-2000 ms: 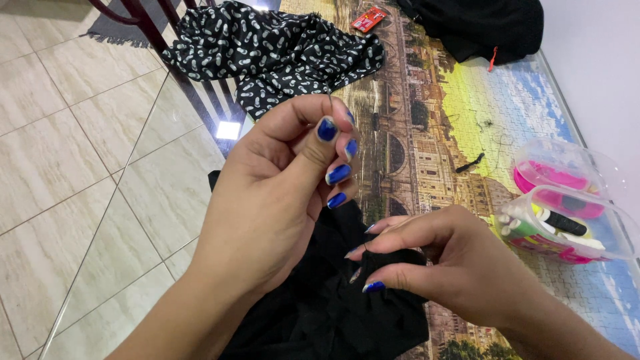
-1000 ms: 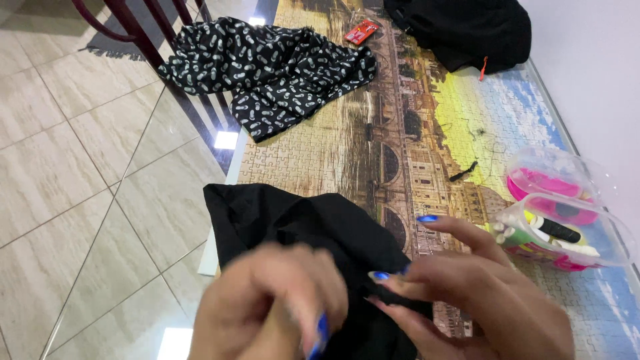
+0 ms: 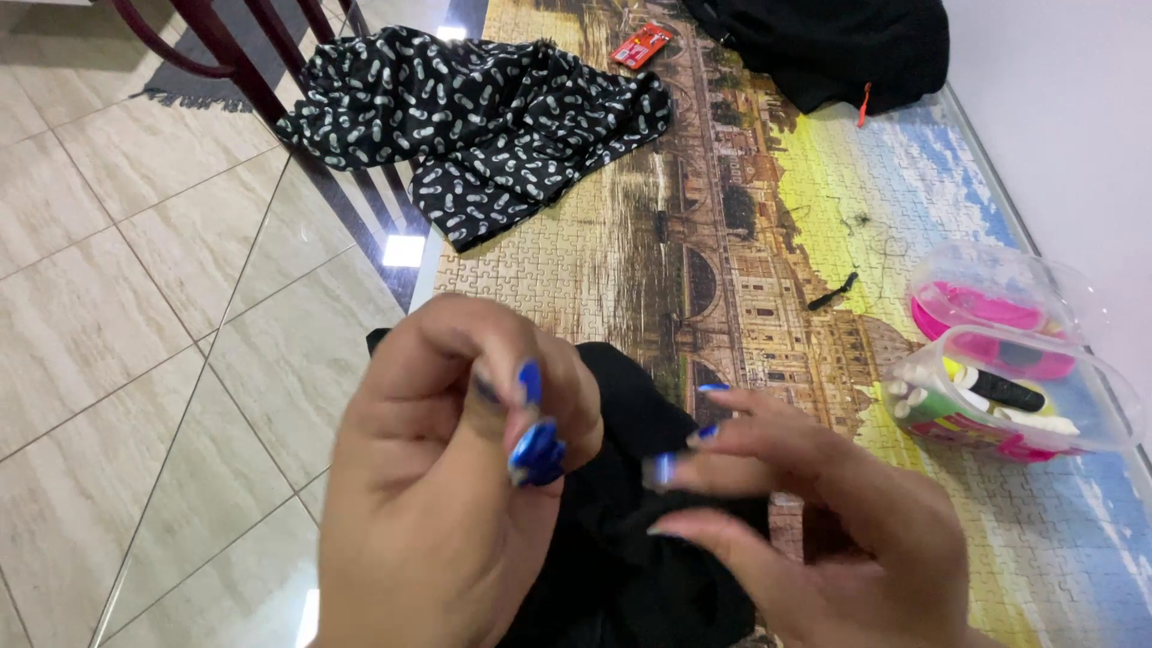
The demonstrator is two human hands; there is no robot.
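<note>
Black fabric (image 3: 630,558) lies bunched on a jigsaw puzzle (image 3: 576,270), under and between my hands. My left hand (image 3: 450,477) is raised over its left part, thumb and fingertips pinched together; whether a needle or thread is between them cannot be seen. Over the right part of the cloth is my right hand (image 3: 828,513), blurred, its thumb and fingers apart with nothing visible between them. Both hands have blue nail polish. To the right, a clear plastic tub (image 3: 1017,423) holds thread spools, one of them with black thread (image 3: 999,389).
Black cloth printed with white flip-flops (image 3: 504,117) lies at the table's upper left edge. Beyond are a red packet (image 3: 641,45) and a black garment (image 3: 837,45) with an orange tag. A short black scrap (image 3: 832,292) rests near loose threads. A dark red chair (image 3: 225,54) stands at the upper left.
My left hand, low and blurred over the cloth a second ago, is now higher with its fingertips pinched. The right hand's fingers have come off the black fabric and spread.
</note>
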